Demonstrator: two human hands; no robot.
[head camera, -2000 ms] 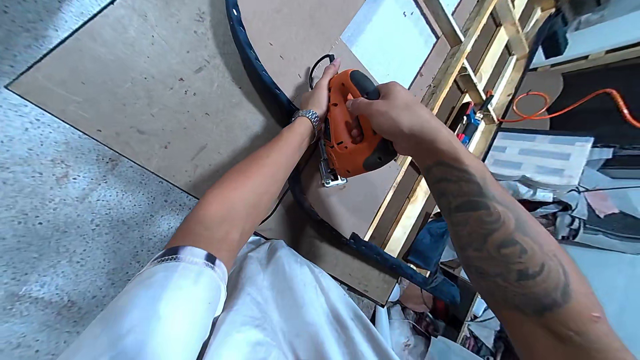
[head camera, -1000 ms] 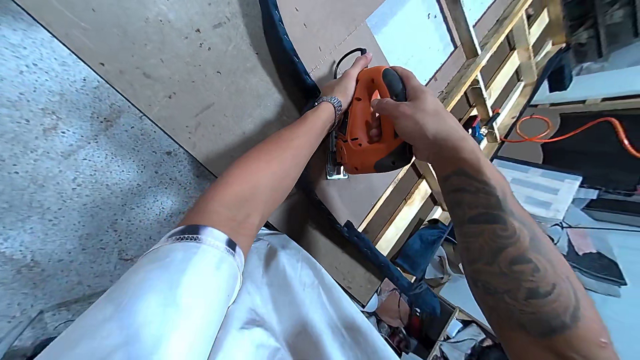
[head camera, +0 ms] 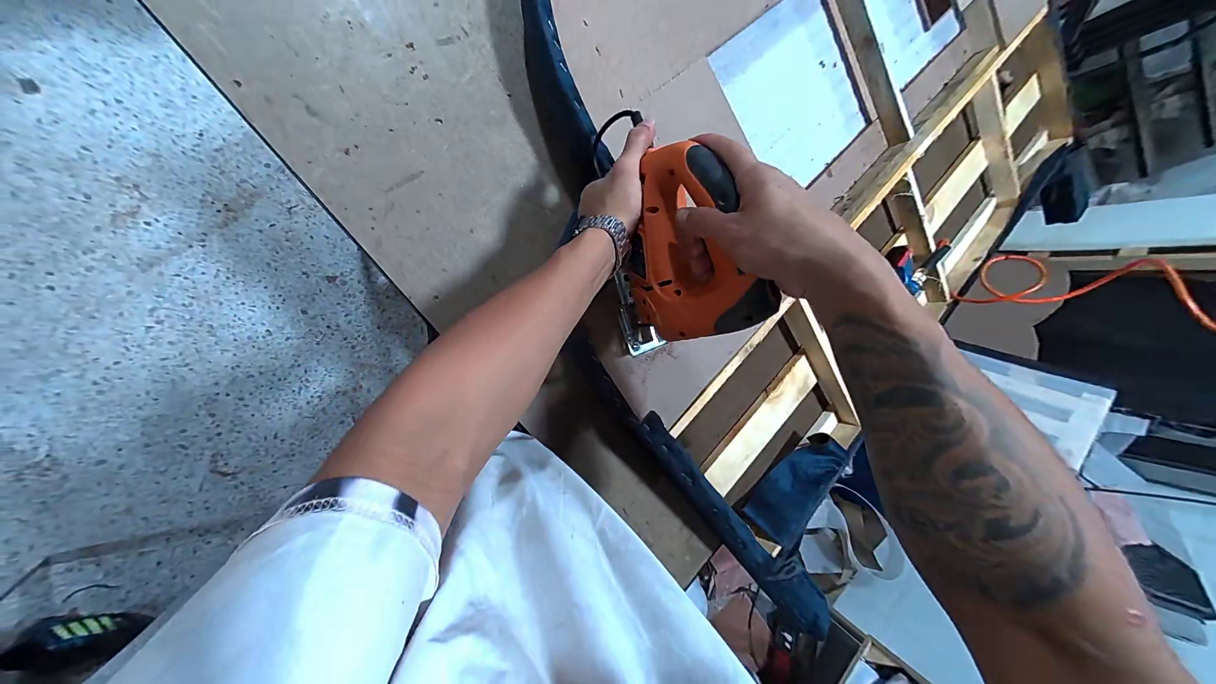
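An orange and black jigsaw (head camera: 679, 285) rests tilted at the edge of a brown board (head camera: 655, 380), its metal shoe at the lower left. My right hand (head camera: 760, 218) is closed around its handle. My left hand (head camera: 622, 185), with a metal watch at the wrist, lies against the tool's left side near the black cord (head camera: 613, 119); its fingers are mostly hidden, so its hold is unclear. A dark blue fabric edging with staples (head camera: 556, 85) curves along the board and passes under my left wrist. The blade is hidden.
A wooden slat frame (head camera: 912, 161) runs at the right, with a red-and-blue tool (head camera: 907, 271) beside it. An orange coiled hose (head camera: 1092, 285) lies farther right. A large grey-brown panel (head camera: 380, 142) lies at the left above the speckled floor (head camera: 190, 332). Cloth scraps (head camera: 855, 541) are at lower right.
Both hands stay at the jigsaw in all the frames. The view has shifted. The tool's own movement over the board is not plain.
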